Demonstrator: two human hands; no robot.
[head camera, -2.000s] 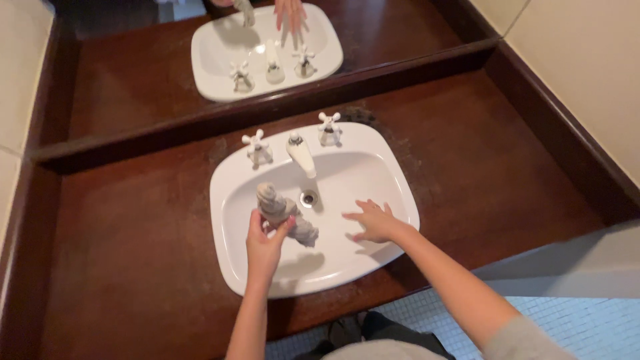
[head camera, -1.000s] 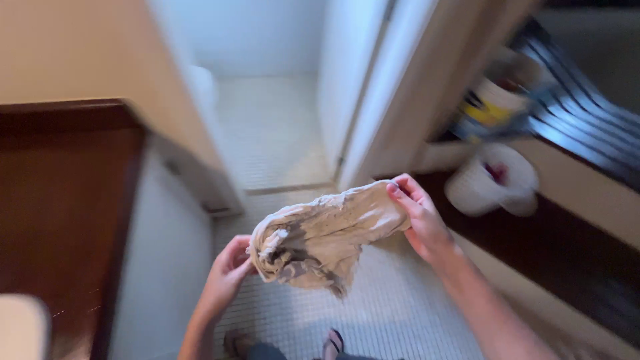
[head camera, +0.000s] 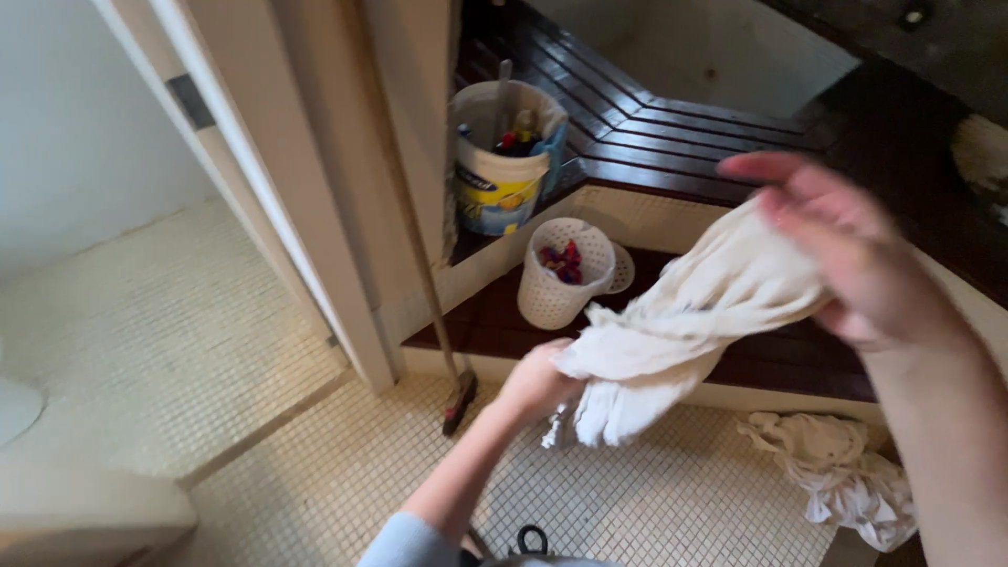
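A crumpled off-white cloth (head camera: 693, 315) with a few dark marks hangs between my hands at the centre right. My left hand (head camera: 543, 378) grips its lower left end, where loose folds and a frayed edge dangle. At the upper right end is my right hand (head camera: 843, 244), slightly blurred, with its index finger stretched out and the cloth held at the thumb and palm. Beyond the cloth, a white perforated basket (head camera: 543, 295) holds red and purple items on a dark wooden step.
A white and yellow bucket (head camera: 498, 185) of bottles stands on the dark slatted wooden deck (head camera: 677, 150). A long-handled broom or brush (head camera: 409, 205) leans by the door frame (head camera: 291, 173). More crumpled cloths (head camera: 843, 472) lie on the tiled floor at the lower right.
The view has swung from the sink to the step and deck. The bunched cloth in my left hand at the sink was spread between both hands a second ago and now hangs in folds.
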